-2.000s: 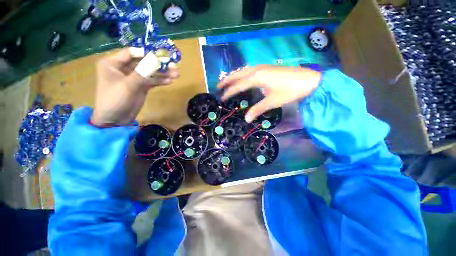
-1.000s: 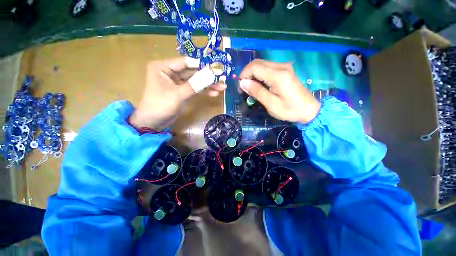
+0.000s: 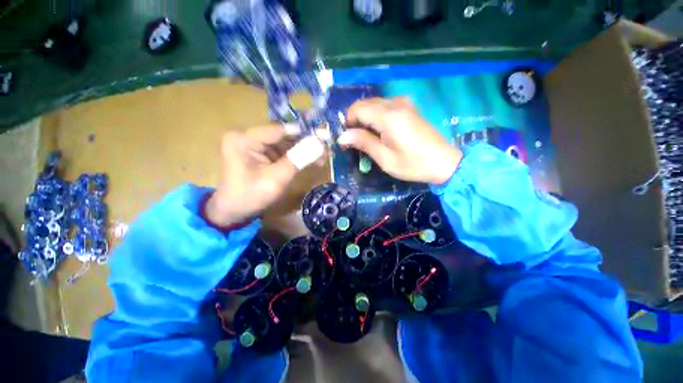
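My left hand, white sleeves on its fingertips, grips the lower end of a blurred chain of blue ring circuit boards with white leads. My right hand is pinched against the right edge of the gripped board; the tiny thing in its fingertips, seemingly a red lead, is hard to see. A green-ended component shows just below it, its dark housing partly hidden. Several black housings with green discs and red lead wires stand grouped near my lap, some partly covered by my sleeves.
A pile of blue boards lies at the left of the cardboard bench top. A round end piece sits on the blue printed sheet. An open carton stands right. The green belt carries dark parts behind.
My right hand has gone from spread over the housings to pinched beside my left hand. The board chain has come toward the middle and now blurs. The housings appear lower in view.
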